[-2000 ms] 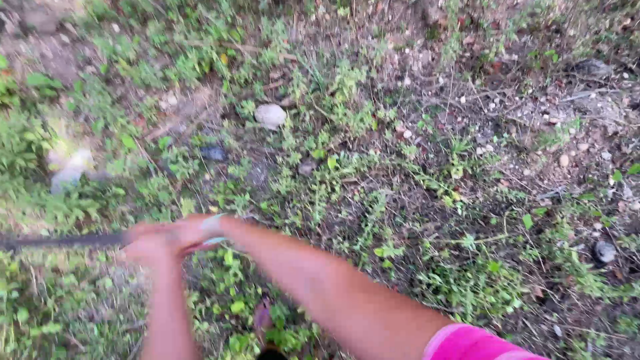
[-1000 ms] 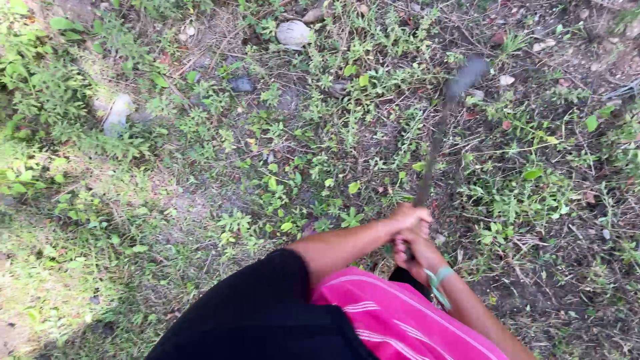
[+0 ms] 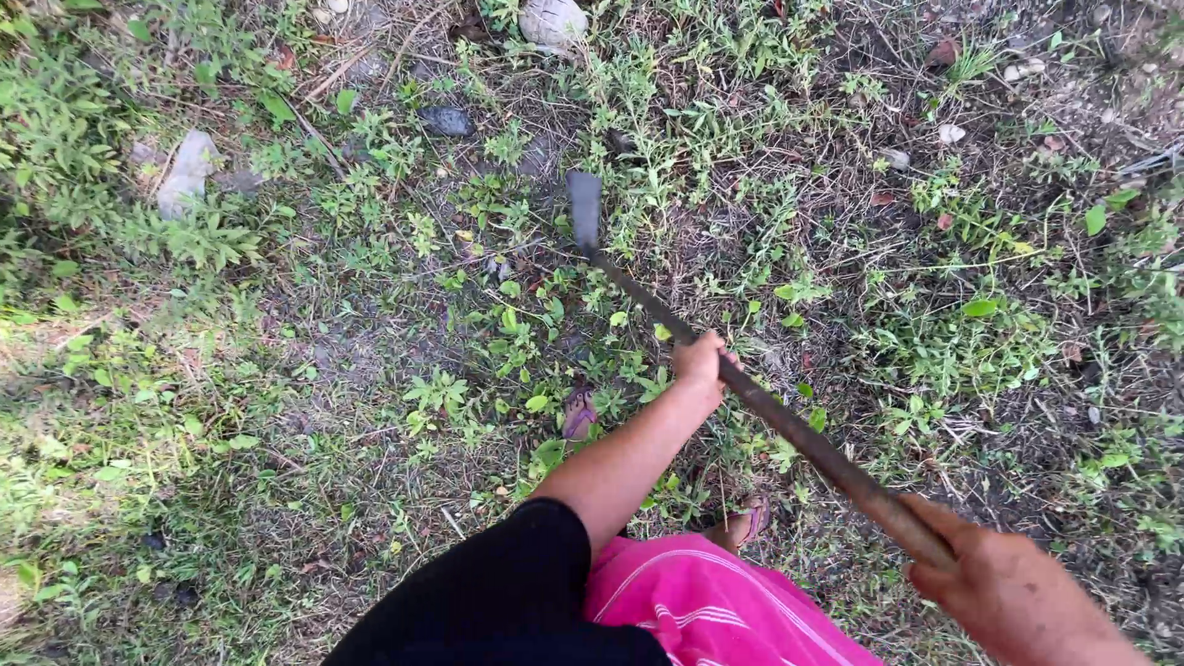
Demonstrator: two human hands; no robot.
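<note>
A long-handled tool with a dark wooden shaft [image 3: 823, 453] runs diagonally across the head view. Its narrow, flat metal blade [image 3: 585, 211] is at the upper left end, over low weeds; whether it touches the ground I cannot tell. My left hand [image 3: 703, 363] grips the shaft partway along, nearer the blade. Around the butt end, at the lower right, my right hand [image 3: 985, 569] is closed. Short green weeds [image 3: 518, 324] and dry stems surround the blade.
My sandalled feet [image 3: 580, 413] [image 3: 740, 525] stand among the weeds below the shaft. A pale stone [image 3: 553, 22] lies at the top, a dark stone [image 3: 446, 121] left of it. Another pale object [image 3: 188, 174], perhaps a stone, lies at the upper left. Pink cloth [image 3: 721, 601] hangs at the bottom.
One second ago my hands were close together on the shaft; now they are well apart along it. The blade has swung left from the upper right.
</note>
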